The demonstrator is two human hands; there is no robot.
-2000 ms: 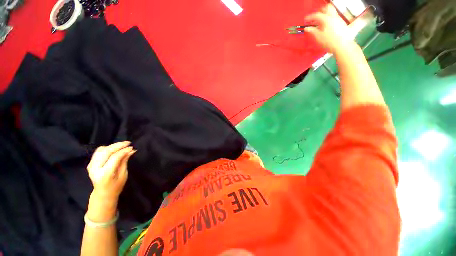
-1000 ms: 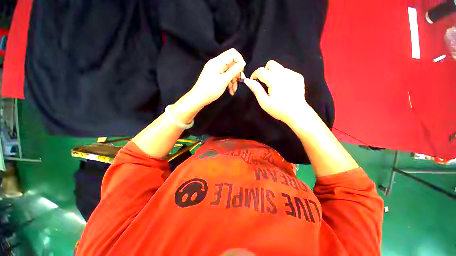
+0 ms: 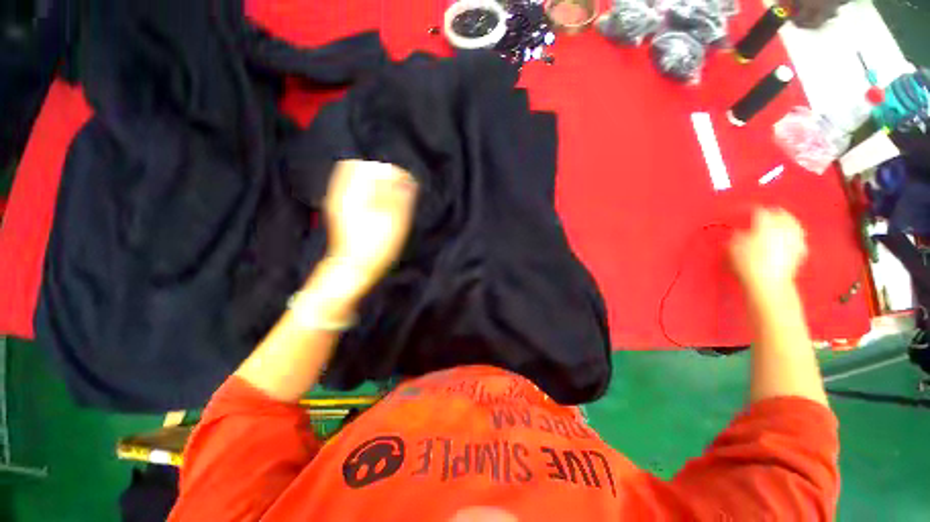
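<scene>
The dark coat (image 3: 459, 255) lies bunched over the red table's front edge and my lap. My left hand (image 3: 369, 209) is on the coat's upper middle part, blurred, with its fingers curled; whether it grips cloth is hidden. My right hand (image 3: 770, 245) is out to the right above the red cloth, blurred, with its fingers bent; I cannot tell what it holds. A thin dark thread (image 3: 665, 296) curves on the red cloth beside my right hand. No needle can be made out.
A pale-rimmed button bowl (image 3: 475, 43), loose black buttons (image 3: 525, 33) and clear bags (image 3: 677, 53) are at the back. Black thread cones (image 3: 761, 95) lie at the back right, near a white strip (image 3: 711, 151). A yellow-edged crate (image 3: 153, 449) is below left.
My hands were together over the coat and are now apart. My right hand has moved far right over the red cloth. The view has shifted, showing more of the table.
</scene>
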